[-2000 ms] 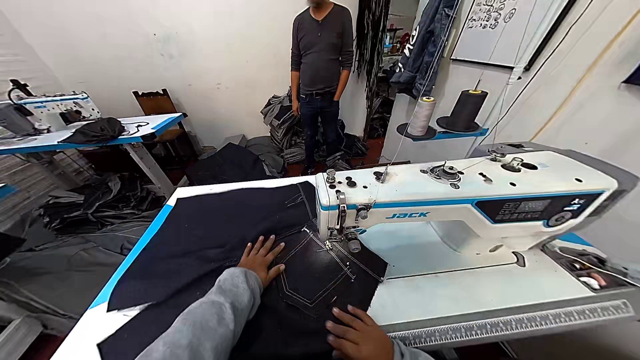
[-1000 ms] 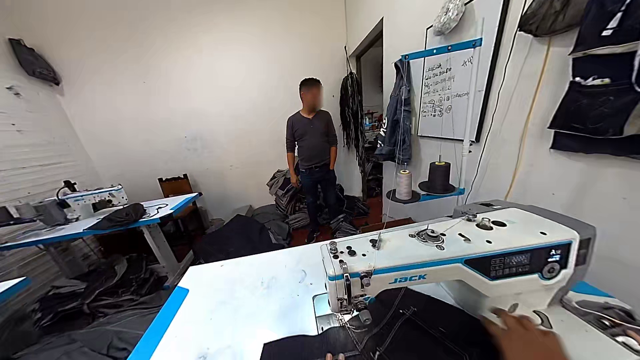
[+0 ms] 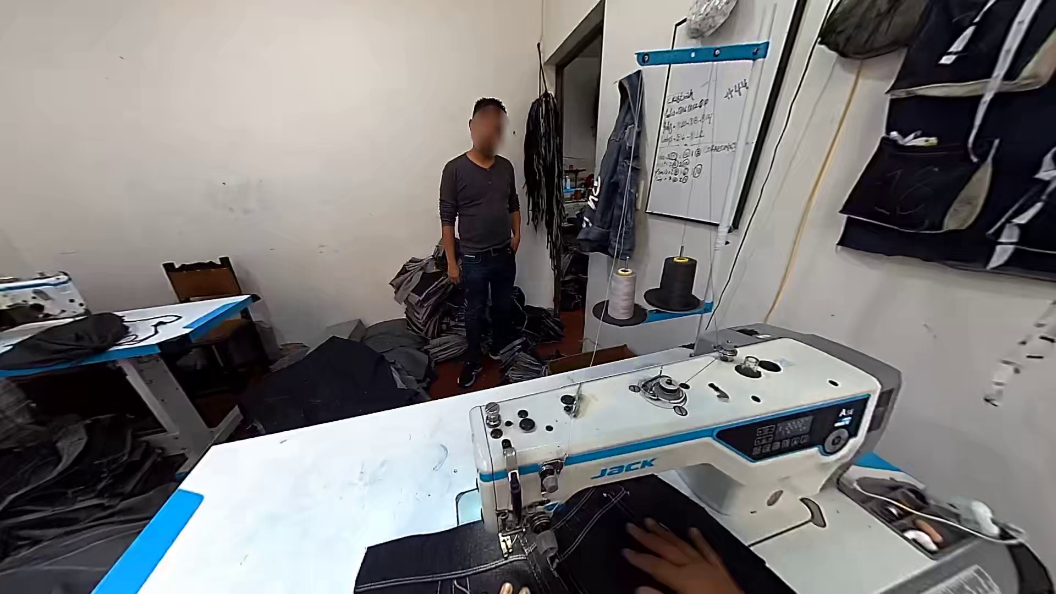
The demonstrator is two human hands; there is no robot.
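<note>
A Jack sewing machine (image 3: 643, 445) stands on the white table, its presser foot over dark denim fabric (image 3: 445, 557) with light stitch lines. My right hand (image 3: 676, 561) lies flat on the denim, right of the needle area and under the machine's arm, fingers apart. Of my left hand (image 3: 516, 589) only fingertips show at the bottom edge, on the cloth just below the presser foot; the rest is out of view. Thread runs up from the machine toward a light thread cone (image 3: 624, 294) and a black thread cone (image 3: 679, 282) on the stand.
A person (image 3: 481, 223) stands beyond the table beside piled garments (image 3: 425, 297). Another sewing table (image 3: 186, 318) is at the left, with dark cloth heaps below. A tray of small items (image 3: 916, 516) lies right of the machine. Denim pieces (image 3: 949, 165) hang on the wall.
The denim, spread wide left of the machine two seconds ago, now lies partly under its arm. My right hand has moved from below the machine onto this cloth. The view has tilted up.
</note>
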